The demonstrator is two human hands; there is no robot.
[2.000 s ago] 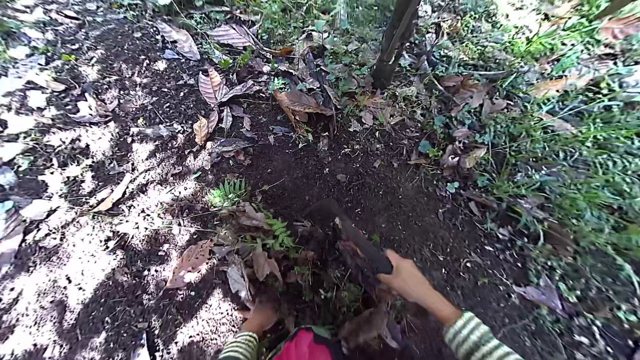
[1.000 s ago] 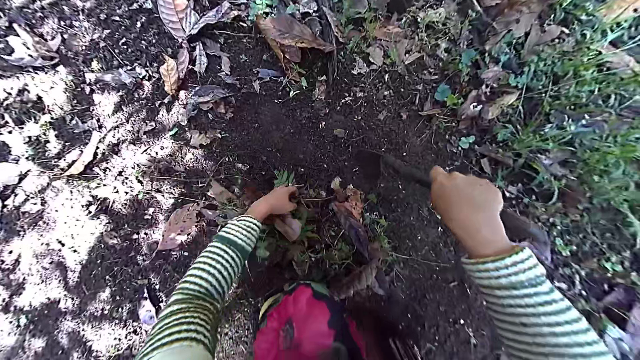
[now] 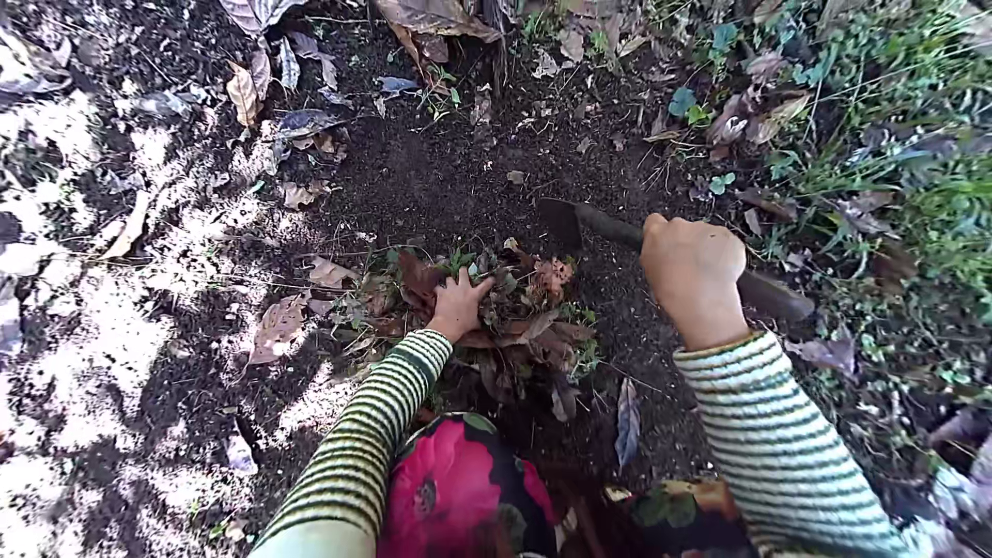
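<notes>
My right hand (image 3: 694,275) is closed around the handle of a small hand hoe (image 3: 612,226), whose dark blade rests at the bare soil right of a leaf pile. The handle's end sticks out behind the fist. My left hand (image 3: 459,302) lies with spread fingers on the pile of dry leaves and weeds (image 3: 535,341), left of the hoe blade. Whether its fingers hold any leaves cannot be told; parts of the palm side are hidden.
Dark loose soil (image 3: 434,178) lies beyond the pile. Green grass (image 3: 914,194) grows on the right. Large dry leaves (image 3: 442,19) lie at the top, another brown leaf (image 3: 279,329) at the left. My knee in flowered cloth (image 3: 449,488) is close below the pile.
My left hand has moved from low beside the plants onto the pile and its fingers have spread. Loose leaves now lie more heaped beneath it. The hoe remains in my right hand. The view has shifted.
</notes>
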